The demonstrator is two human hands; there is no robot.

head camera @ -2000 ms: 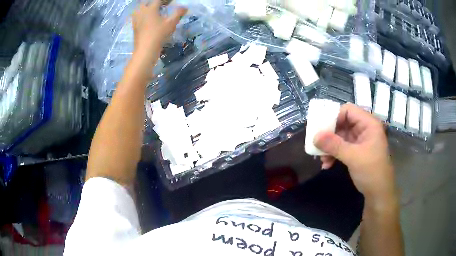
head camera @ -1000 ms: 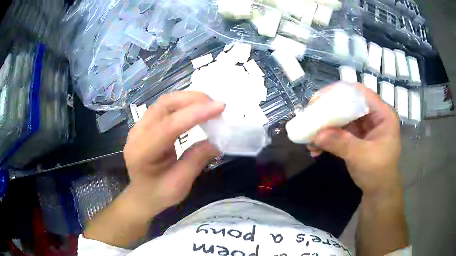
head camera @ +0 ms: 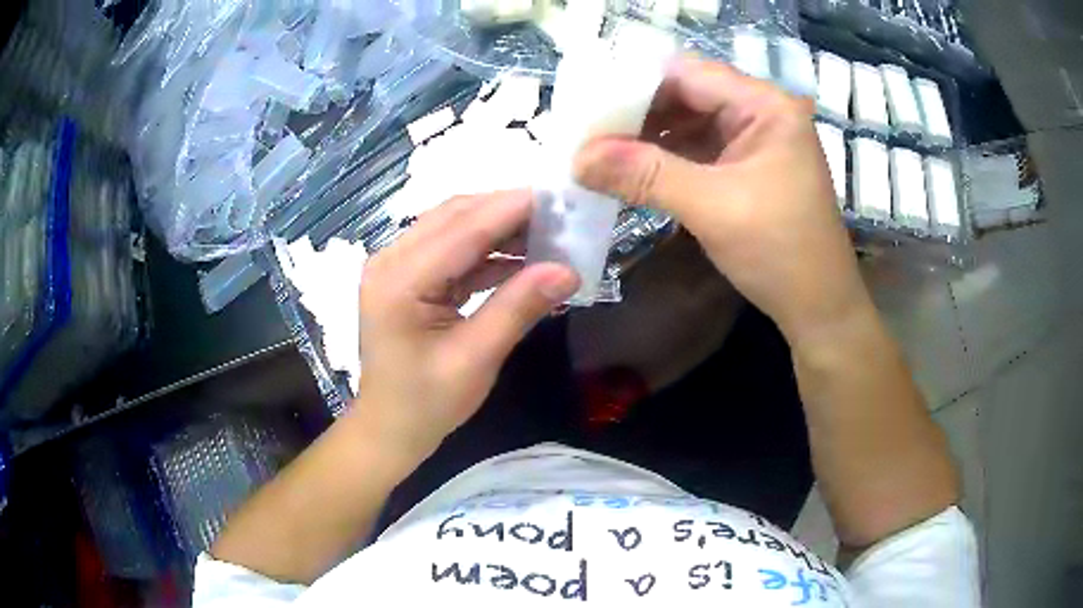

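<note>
My right hand [head camera: 742,178] grips a white unit [head camera: 612,89] from its right side, the thumb across its lower part. My left hand [head camera: 445,309] holds a translucent cover [head camera: 576,244] between thumb and fingers. The cover's upper end meets the lower end of the unit; how far they overlap is blurred. Both are held above the parts tray [head camera: 318,362], which holds a heap of small white pieces [head camera: 457,166]. The hands and the unit hide part of the heap.
The cover bag [head camera: 196,143] with translucent covers lies at upper left. A finished-unit tray [head camera: 960,220] with rows of white units [head camera: 909,184] is at right. Stacked empty trays [head camera: 89,273] stand at far left. Loose light blocks [head camera: 499,10] show at top centre.
My left hand has taken a cover from the upper left and brought it to centre. My right hand has moved left and up with the unit, which now meets the cover.
</note>
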